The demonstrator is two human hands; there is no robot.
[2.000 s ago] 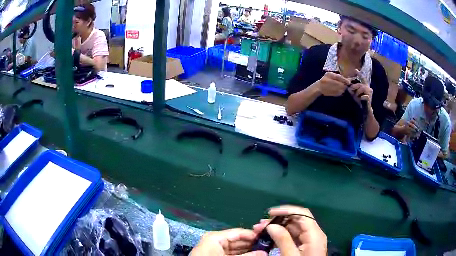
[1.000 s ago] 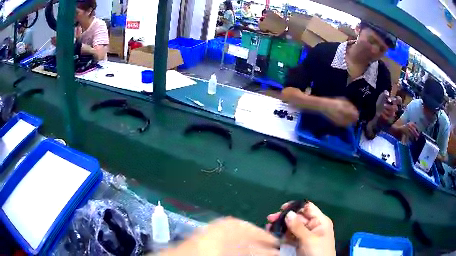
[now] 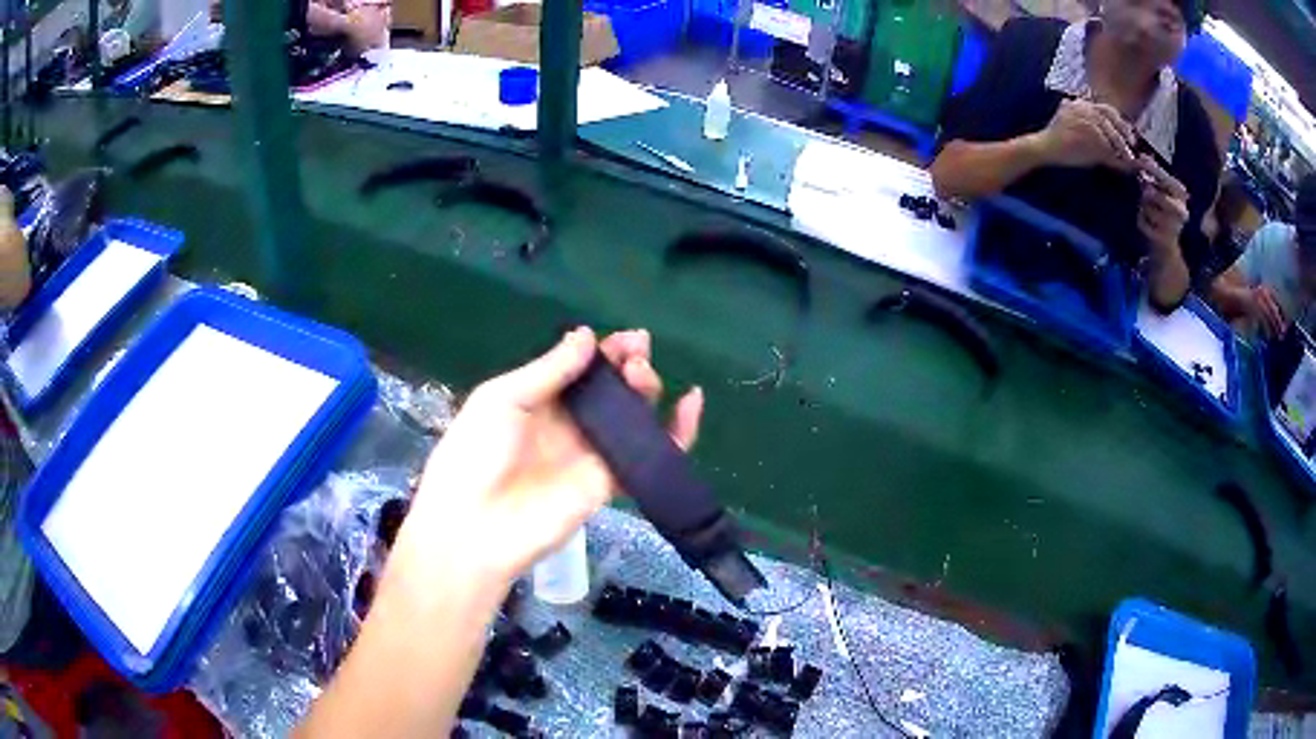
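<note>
My left hand reaches in from the lower left and holds a black headband over the bench, between thumb and fingers. The band slants down to the right; its narrow dark end points at the mat. A thin dark wire trails from near that end. Small black blocks lie in rows and loose groups on the grey speckled mat below. A white bottle stands behind my wrist, its top hidden. My right hand is out of the picture.
Blue trays with white liners are stacked at left, beside a crinkled clear bag. A smaller blue tray at right holds a black piece. Curved bands lie on the green belt. A person works opposite.
The view has tilted down and shifted left, showing more mat and blocks. My left hand has lifted and holds the headband out; my right hand has left the picture.
</note>
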